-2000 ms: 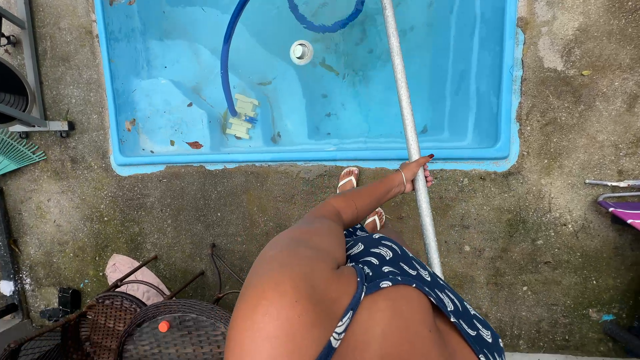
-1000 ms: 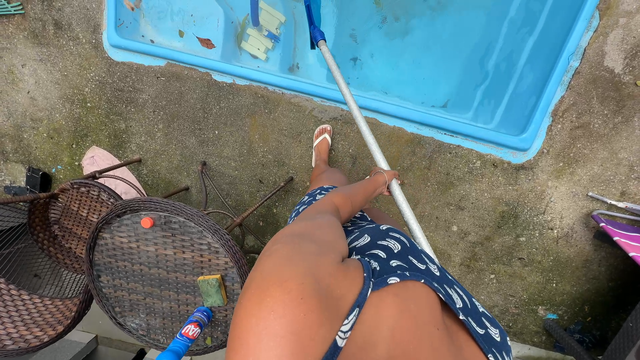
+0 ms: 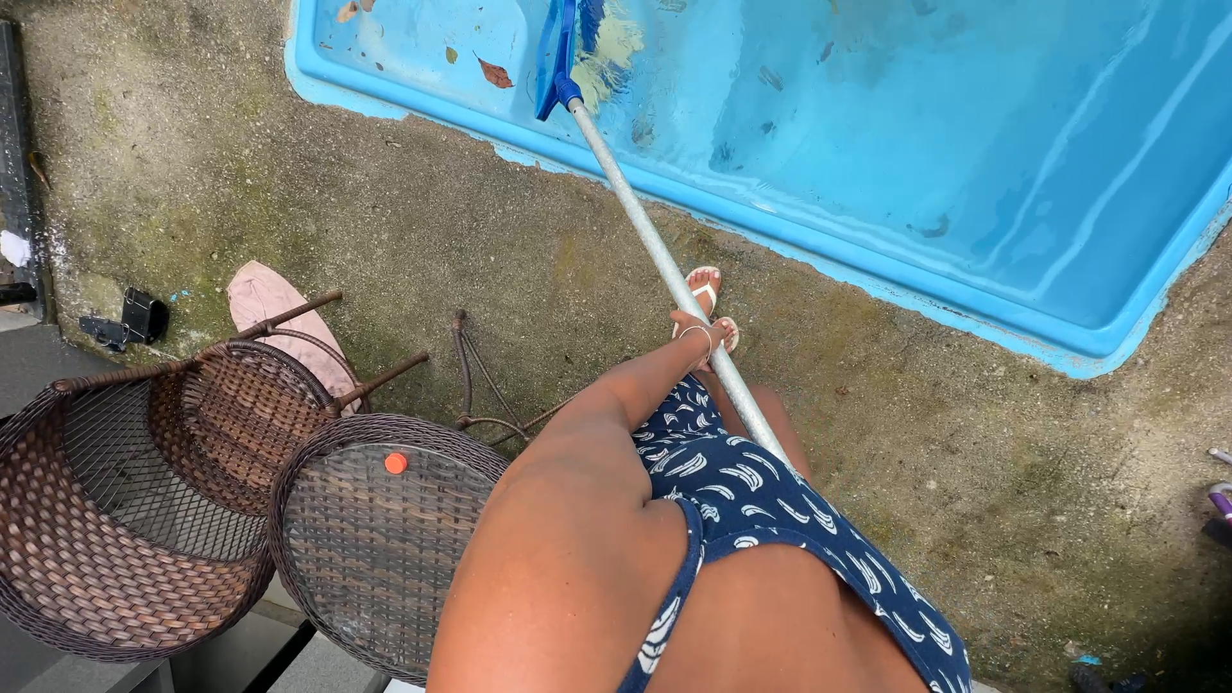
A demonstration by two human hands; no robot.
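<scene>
My left hand (image 3: pixel 705 339), with a thin bracelet at the wrist, is closed around a long grey metal pole (image 3: pixel 640 217). The pole slants from beside my body up to the pool. At its far end is a blue plastic pool-tool head (image 3: pixel 556 67), partly cut off by the top edge of the view, over the near side of the blue pool (image 3: pixel 866 250). Beside it a pale, rippled shape (image 3: pixel 611 53) shows through the water. A brown leaf (image 3: pixel 495 73) lies left of the head. My right hand is not in view.
A round woven table (image 3: pixel 375 549) with an orange cap (image 3: pixel 396 463) stands at lower left, beside a wicker chair (image 3: pixel 106 539). Behind the chair lies pink cloth (image 3: pixel 284 313). Concrete paving (image 3: pixel 539 260) borders the pool. Purple-and-metal furniture (image 3: pixel 1220 499) shows at the right edge.
The pole's blue head, outside the view two seconds ago, now shows near the pool's edge. My left hand remains on the pole. The view has shifted left, away from the pool's middle.
</scene>
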